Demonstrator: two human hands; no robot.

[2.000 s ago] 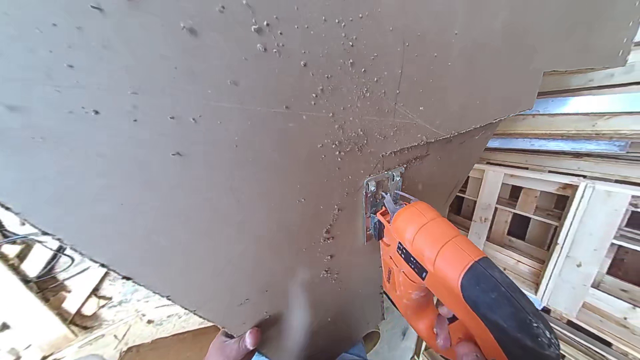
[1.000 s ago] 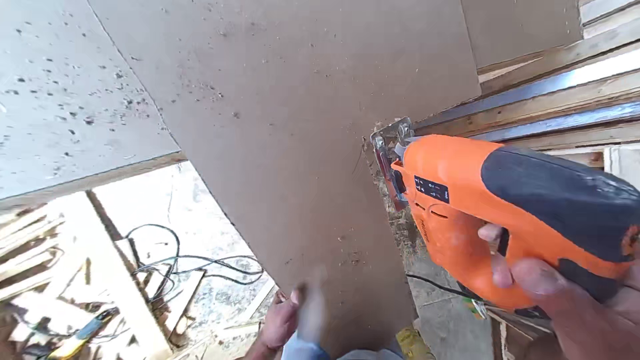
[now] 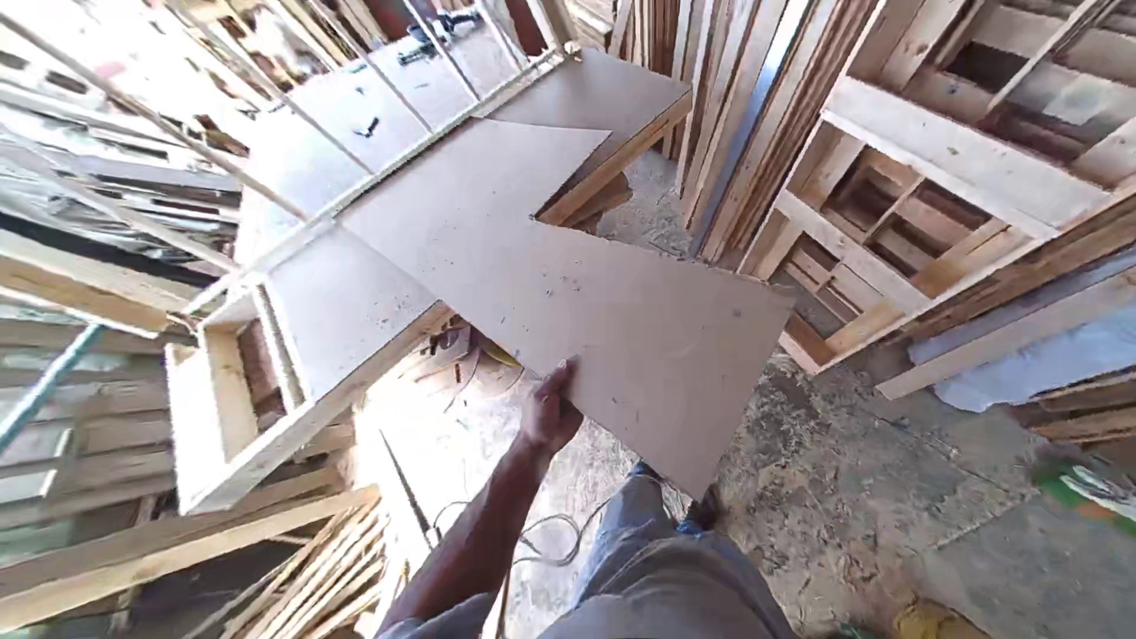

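Note:
My left hand (image 3: 552,410) grips the near left edge of a brown sheet panel (image 3: 661,346), its thumb on top. The panel has an angular notch on its far right side and small bits of debris on its face. Its far part rests on another brown sheet (image 3: 346,302) laid over a wooden frame (image 3: 311,426); its near part sticks out over the floor, above my legs. My right hand is not in view, and neither is the orange jigsaw of the earlier frames.
Wooden frames with openings (image 3: 923,169) and upright boards (image 3: 763,106) stand at the right. Thin strips (image 3: 311,568) lie at the lower left. A cable (image 3: 555,537) runs over the floor near my feet. Dust and scraps lie on the concrete floor (image 3: 799,470).
The orange jigsaw and my right hand, at the panel's cut edge in both earlier frames, are out of view. My left hand still holds the panel's edge. The view has swung and widened.

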